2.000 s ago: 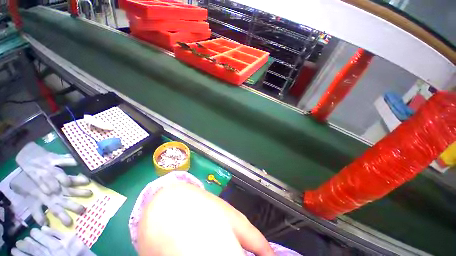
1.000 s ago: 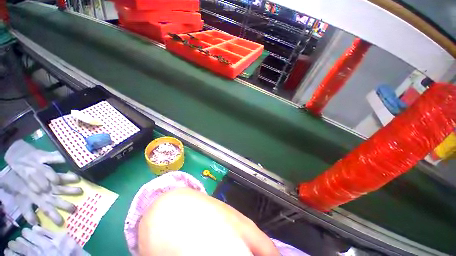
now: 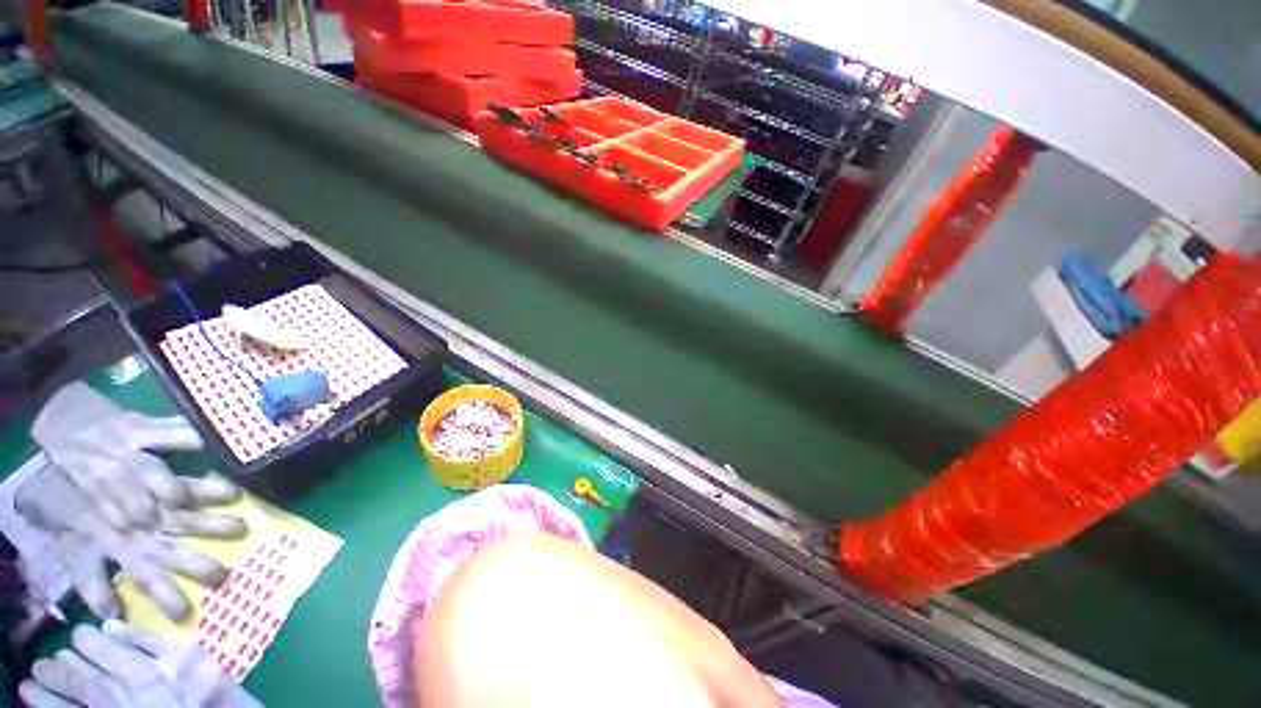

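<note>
One bare hand, by its side of the picture my left hand, is large and overexposed at the bottom centre, cut off by the lower edge. A pink checked cuff rings it on the left. Its fingers point right and down, towards a strip of pink sleeve; their tips and anything under them are hidden. My right hand is not visible. Nearest are a yellow round tub of red-and-white scraps, a small yellow key-like item, and light grey gloves partly over a yellow label sheet.
A black tray holds a white sheet with red marks, a blue item and a small white-and-brown piece. Beyond runs a green conveyor belt with red divided trays at its far side. A red-wrapped post stands right.
The camera view has shifted slightly over the frames. The hand lies slightly farther right and lower in the picture than before. The bench items keep their places relative to each other.
</note>
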